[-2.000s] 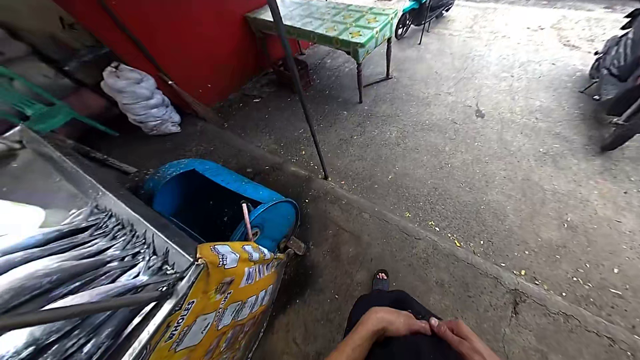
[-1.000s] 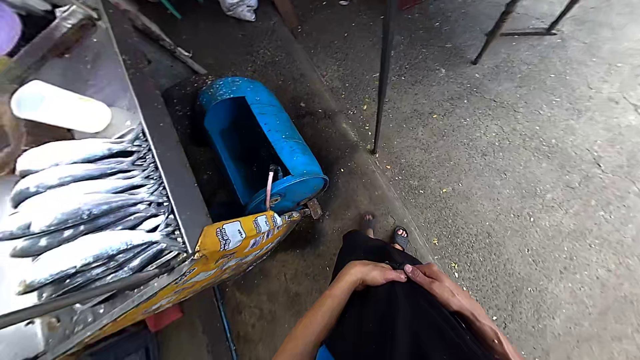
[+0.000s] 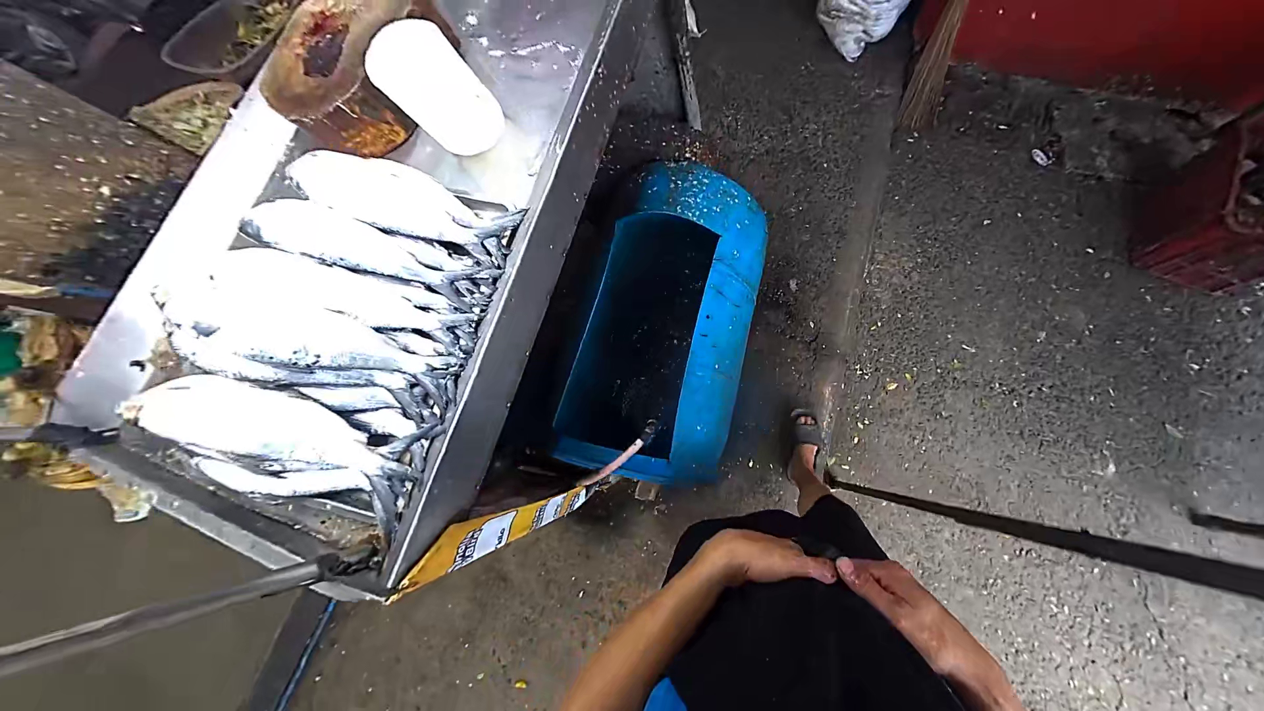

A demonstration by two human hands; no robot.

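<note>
My left hand (image 3: 765, 558) rests at the waist of the dark shorts (image 3: 805, 632), its fingers curled at the cloth. Close beside it, thumb tips nearly touching, my right hand (image 3: 884, 588) lies at the same waist. Whether either hand grips the fabric is not plain. Left of the hands, a metal tray (image 3: 494, 326) holds several silvery fish (image 3: 296, 331) in a stack, tails toward the near wall. A white plastic container (image 3: 434, 87) leans by a worn wooden block (image 3: 336, 74) in the tray. Between tray and legs lies a blue plastic drum (image 3: 736, 316) with a cut-out side.
A hose end (image 3: 622, 459) hangs over the drum's edge. Yellow printed sheeting (image 3: 484, 543) covers the tray's side. A dark pole (image 3: 1047, 533) crosses at the right. Further off are a broom (image 3: 933, 69), a white sack (image 3: 859, 25), a red wall (image 3: 1106, 49) and a red crate (image 3: 1205, 217).
The view has swung left toward the fish tray, and the table seen earlier is out of view. Both hands stay together at the waist.
</note>
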